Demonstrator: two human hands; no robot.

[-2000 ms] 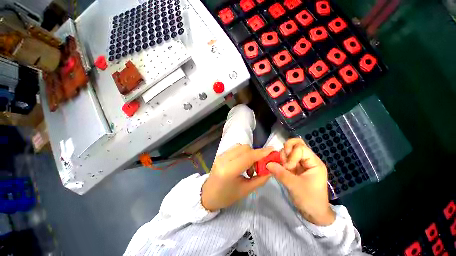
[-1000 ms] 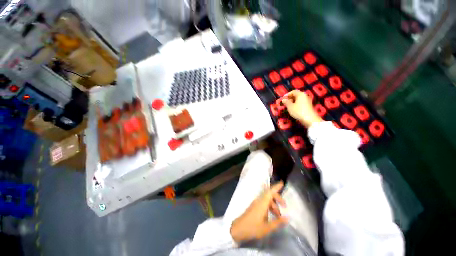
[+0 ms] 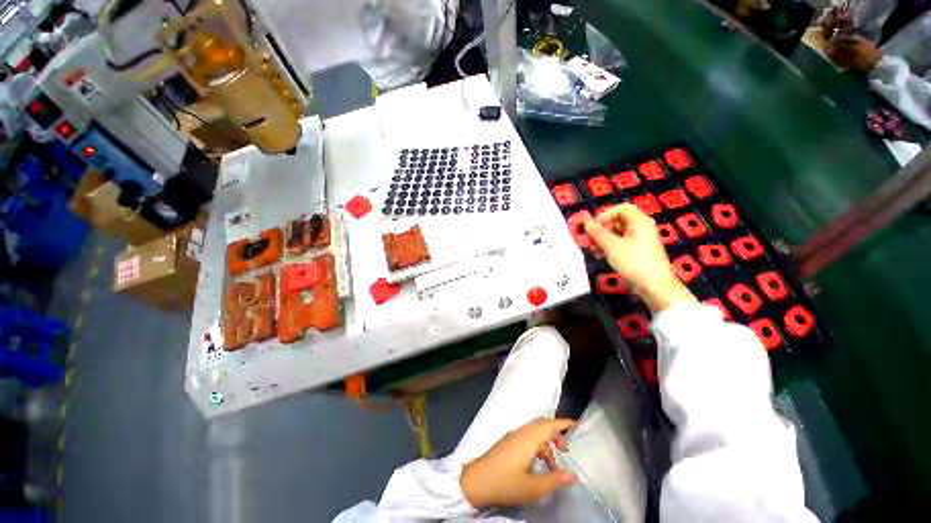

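Observation:
My right hand (image 3: 631,245) reaches over the black tray (image 3: 669,355), its fingertips closed on the edge of a red housing (image 3: 580,229) at the tray's left side. The housing lies in or just above its pocket; which is hard to tell. Rows of red housings with dark centre holes fill the tray. My left hand (image 3: 519,465) is over my lap, palm inward, fingers a little apart and holding nothing visible.
The white machine table (image 3: 306,373) at left bears orange-brown fixtures (image 3: 309,306), a single fixture block (image 3: 406,248), black inserts (image 3: 444,179), loose red housings (image 3: 385,291) and a red button (image 3: 537,296). A brass-coloured machine head (image 3: 260,112) hangs above. Another person's hand (image 3: 855,51) shows top right.
The red housing held between both hands two seconds ago is no longer there. My right hand moved to the tray and stays at its left side; my left hand dropped to my lap. The view shifted towards the machine.

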